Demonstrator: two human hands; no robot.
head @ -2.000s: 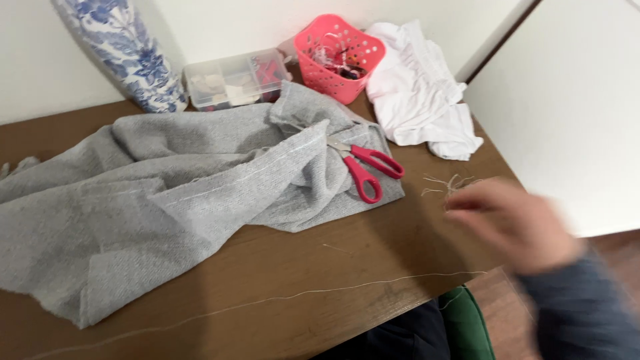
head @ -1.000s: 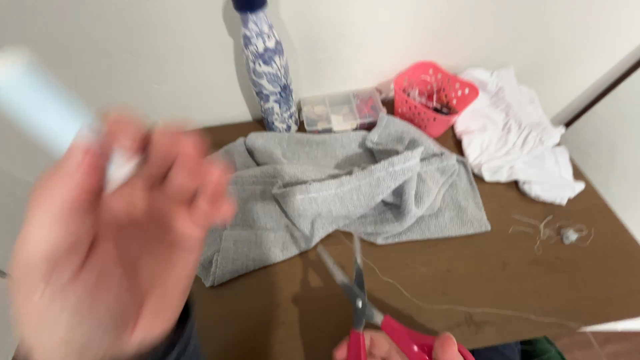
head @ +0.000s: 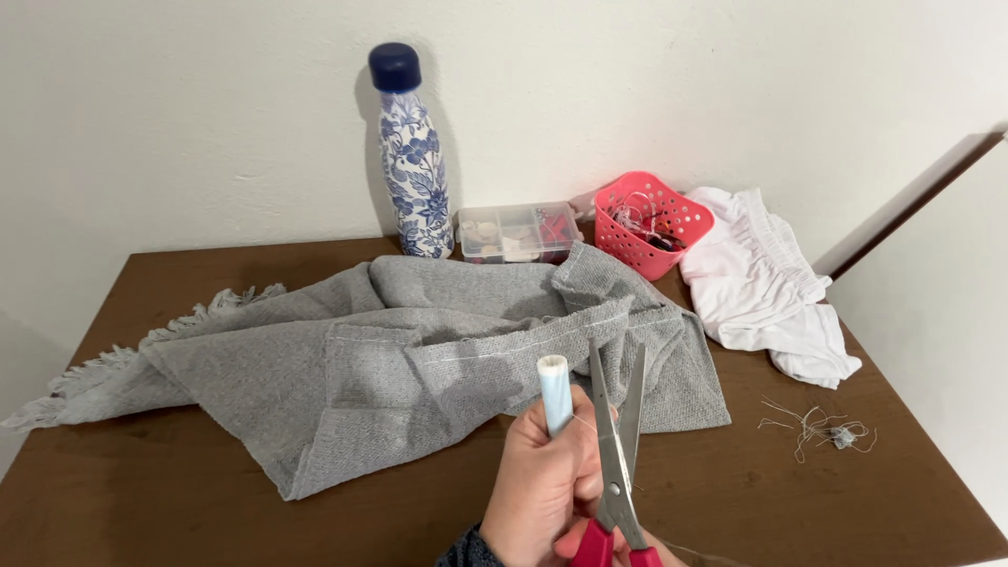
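Note:
My left hand (head: 543,472) is closed around a tube-shaped spool of pale blue thread (head: 556,398), its white end pointing up. A fine thread runs from it across the blades of the red-handled scissors (head: 618,457). My right hand (head: 622,547), mostly below the frame and partly hidden, holds the scissors by their handles, with the blades spread and pointing up. Behind both hands a grey woven cloth (head: 378,378), with a fringe at its left end and lines of light stitching, lies in folds on the brown wooden table (head: 732,504).
A blue floral bottle (head: 415,173), a clear compartment box (head: 518,234) and a pink perforated basket (head: 650,228) with thread and small items stand along the wall. White gathered fabric (head: 760,276) lies at the right, with loose thread scraps (head: 839,435) in front.
The scissors, on the grey cloth two seconds ago, are now in my right hand. My left hand with the spool has come down and right, beside the blades. The view has shifted.

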